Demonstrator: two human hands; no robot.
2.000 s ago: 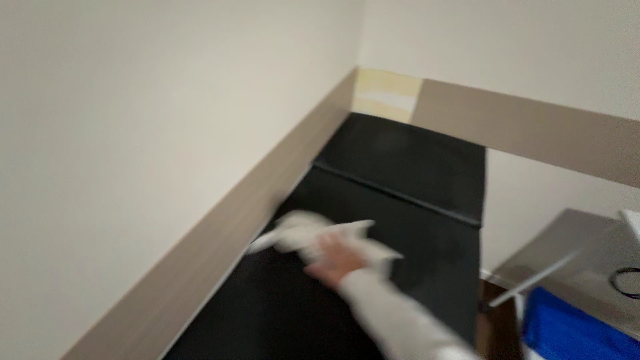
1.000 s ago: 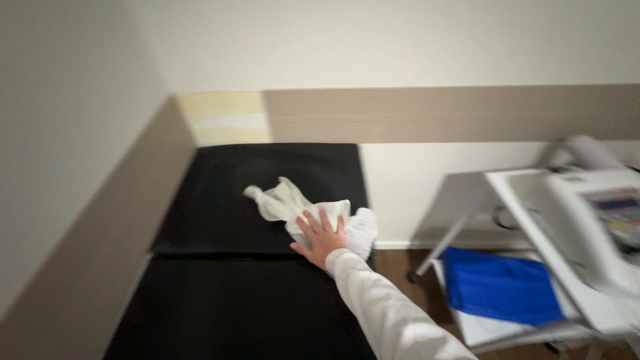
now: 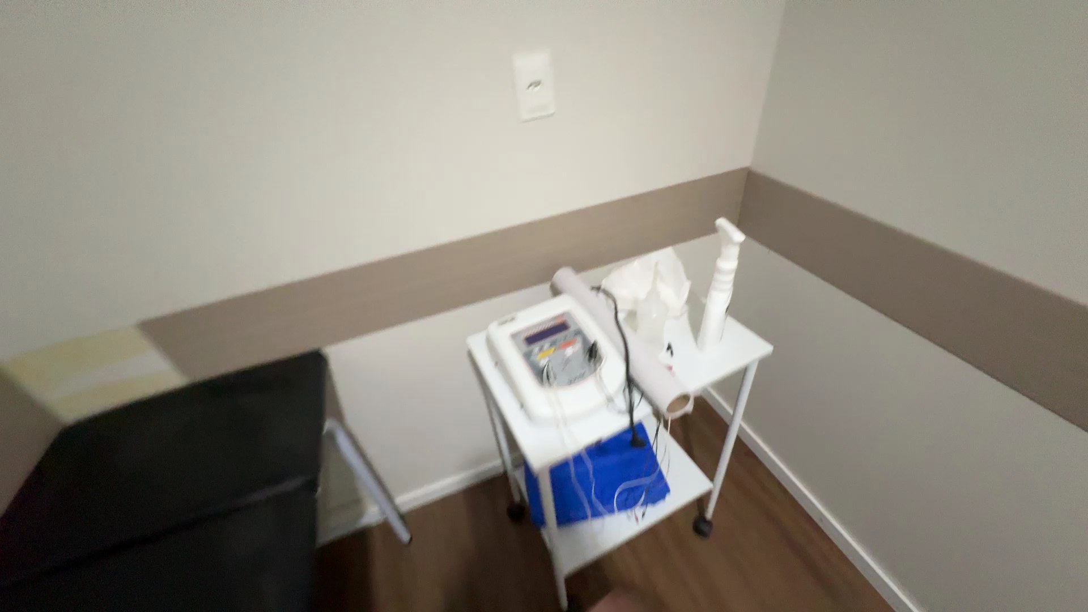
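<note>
Only a small blurred part of a hand, seemingly my right hand (image 3: 619,603), shows at the bottom edge, below the white trolley (image 3: 544,450); what it holds cannot be seen. My left hand is out of view. On the trolley's top shelf lies a white electrotherapy-type device (image 3: 557,357) with a screen and thin leads. A paper roll (image 3: 625,340) lies slanted beside it, a black cable across it. Behind are crumpled white plastic or paper (image 3: 650,276) and a translucent bottle (image 3: 652,319). A white spray bottle (image 3: 721,289) stands upright at the right.
A black padded couch (image 3: 187,459) with a metal leg (image 3: 370,484) is at the left. Folded blue material (image 3: 603,480) lies on the trolley's lower shelf, with leads hanging over it. The trolley has casters on a dark wood floor (image 3: 748,561). Walls meet behind it at the right.
The view has swung right from the couch to the trolley. My right hand, earlier on a white cloth on the couch, has left the couch; the cloth is no longer in view.
</note>
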